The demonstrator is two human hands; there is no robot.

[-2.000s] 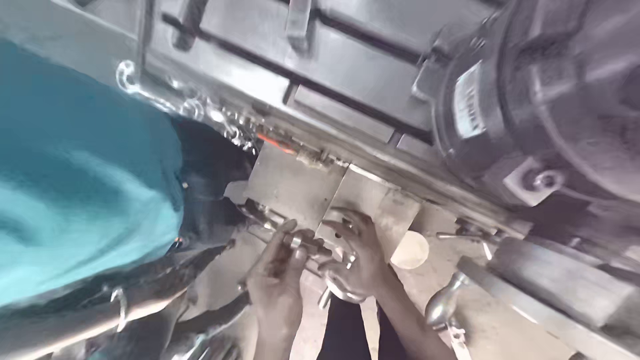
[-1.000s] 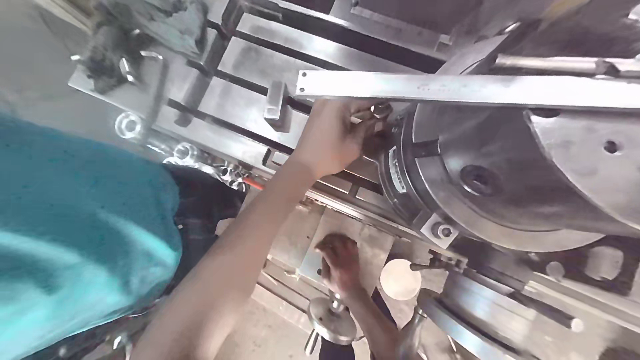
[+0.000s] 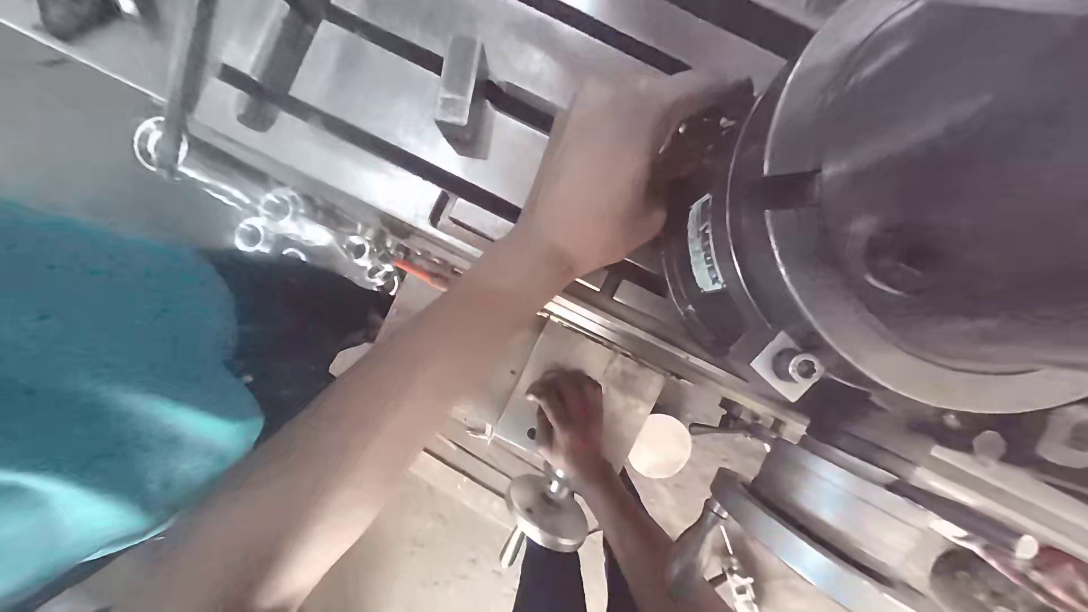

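My left hand (image 3: 608, 166) reaches across the slotted metal machine table (image 3: 382, 102), its fingers at the near side of a large round dark metal machine head or fixture (image 3: 901, 204). The fingertips are in shadow and blurred, so their grip does not show. Lower down, my right hand (image 3: 571, 416) is over a flat metal cover (image 3: 629, 374), just above a handwheel (image 3: 548, 512) with a crank handle. Its fingers are curled, and whether they hold anything is hidden. A rectangular metal block (image 3: 461, 93) stands on the table, left of my left hand.
A person in a teal shirt (image 3: 102, 365) stands close at the left. Shiny ring-shaped fittings (image 3: 280, 217) line the table's edge. A square clamp piece with a socket-head bolt (image 3: 789, 365) sits at the round fixture's rim. A round white object (image 3: 661, 445) and a larger handwheel (image 3: 816, 535) are lower right.
Two seconds ago both hands were together near the handwheel around small metal parts. My left hand has since moved up to the round fixture. The long metal bar seen a second ago is out of view.
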